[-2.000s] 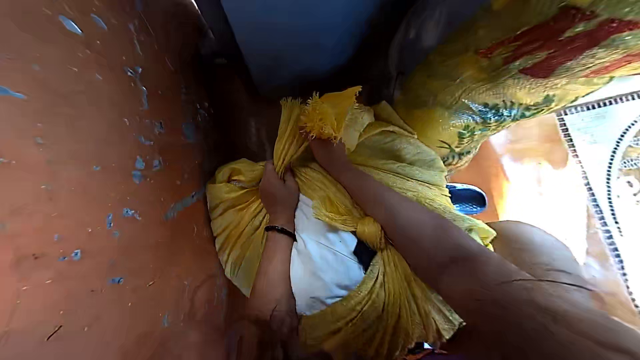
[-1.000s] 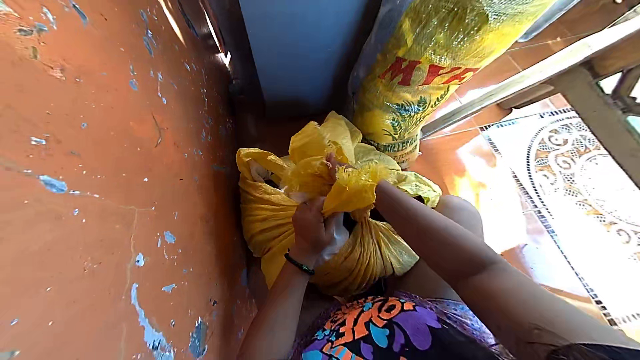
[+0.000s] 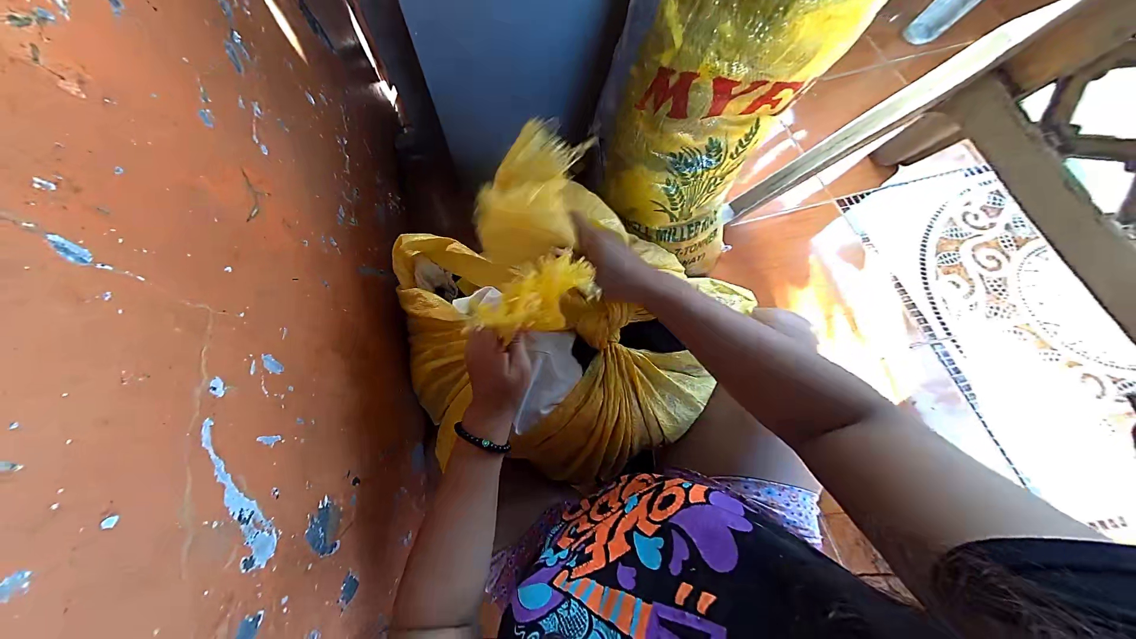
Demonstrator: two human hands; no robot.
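Note:
A yellow woven cloth or sack (image 3: 612, 417) is gathered round a bulky bundle between my legs, with a knot (image 3: 603, 321) on its top. White material (image 3: 548, 377) and something dark show in its openings. My left hand (image 3: 499, 368), with a dark bead bracelet (image 3: 482, 438) on the wrist, grips one frayed yellow end (image 3: 537, 297). My right hand (image 3: 608, 257) holds another frayed end (image 3: 528, 200), blurred by motion, just above the bundle. The fingertips of my right hand are partly hidden behind the cloth.
An orange wall (image 3: 133, 355) with chipped paint rises close on the left. A grey-blue panel (image 3: 515, 71) stands behind the bundle. A full yellow printed sack (image 3: 683, 151) stands beyond it to the right. Further right are a wooden frame (image 3: 1047, 195) and a patterned mat (image 3: 1021, 293).
My hands have moved apart, each with a frayed end of the yellow cloth. Two seconds ago both were close together at the bundle's far side. The view has shifted.

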